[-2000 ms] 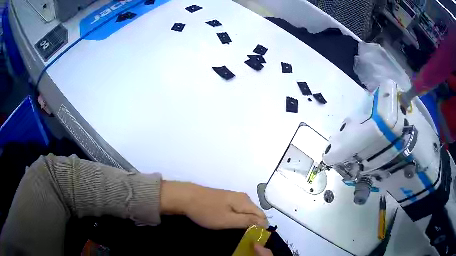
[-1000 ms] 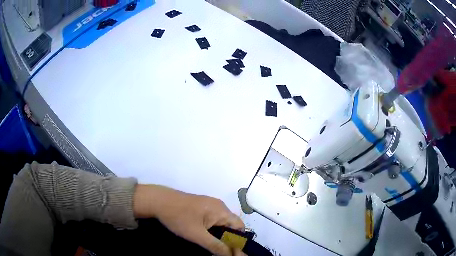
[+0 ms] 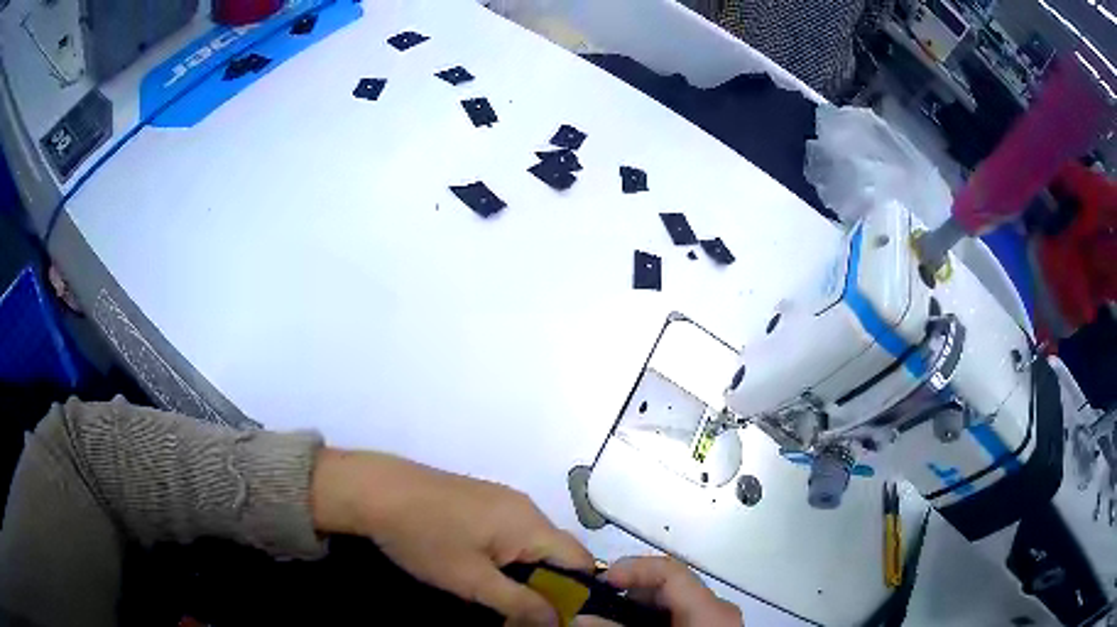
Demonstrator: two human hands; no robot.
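Note:
My left hand (image 3: 472,539), in a ribbed beige sleeve, grips the yellow template (image 3: 560,593) together with black fabric (image 3: 613,603) at the table's front edge. Only part of the template shows; black fabric lies beside it and over part of it. My right hand (image 3: 686,595), cut off by the bottom edge, has its fingers closed on the same black fabric just right of the left hand. More black cloth (image 3: 294,588) lies dark below the left forearm. The presser foot (image 3: 707,437) of the sewing machine (image 3: 882,355) has no cloth under it.
Small black fabric patches (image 3: 478,198) are scattered over the white table (image 3: 306,270). Yellow snips (image 3: 892,539) lie right of the needle. A pink thread cone (image 3: 1029,147) stands above the machine head. Dark cloth (image 3: 747,123) and clear plastic (image 3: 870,165) are behind the table.
The view has shifted, so the table things sit further left. The yellow template, largely bare before, is now partly covered by black fabric. More of my right hand has come into view beside the left.

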